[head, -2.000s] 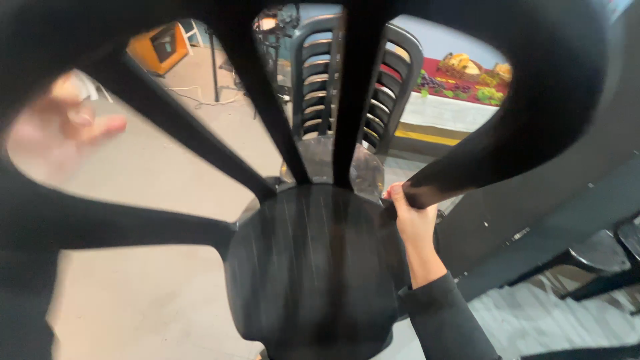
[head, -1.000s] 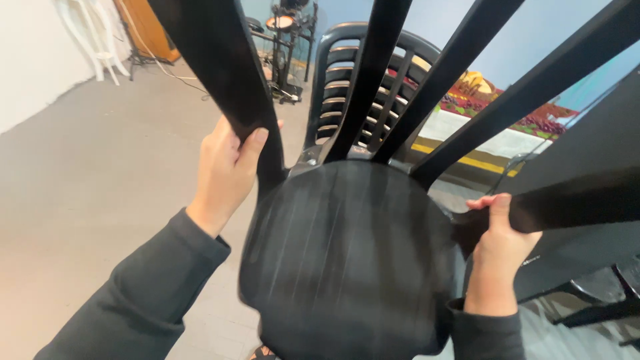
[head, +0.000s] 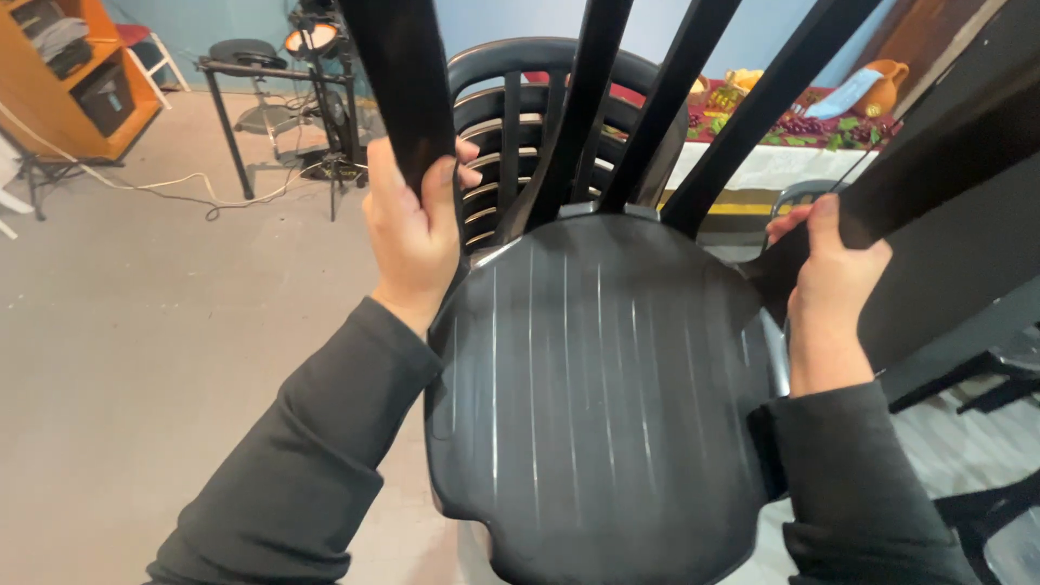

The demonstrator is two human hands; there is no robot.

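A black plastic chair [head: 593,390] with a grooved seat and slatted back fills the middle of the head view, its back rising toward the camera. My left hand [head: 418,219] grips the left upright of its backrest, fingers wrapped round it. On the other side, my right hand [head: 837,276] is closed on the right side of the frame, near the seat. Directly beyond, partly hidden by the slats, stands another black plastic chair back [head: 508,106] with horizontal slats. The legs of the held chair are hidden under its seat.
Back left are an orange wooden cabinet [head: 134,134], an electronic drum kit [head: 313,81] and cables [head: 207,195] on the floor. A table with a white and red cloth [head: 731,166] bears a clay jug [head: 881,85]. A dark panel [head: 934,284] and more black chairs [head: 987,370] are at right.
My left hand, off the chair two seconds ago, has taken hold of the backrest's left upright. My right hand has kept its hold. The view has shifted, showing more of the left side.
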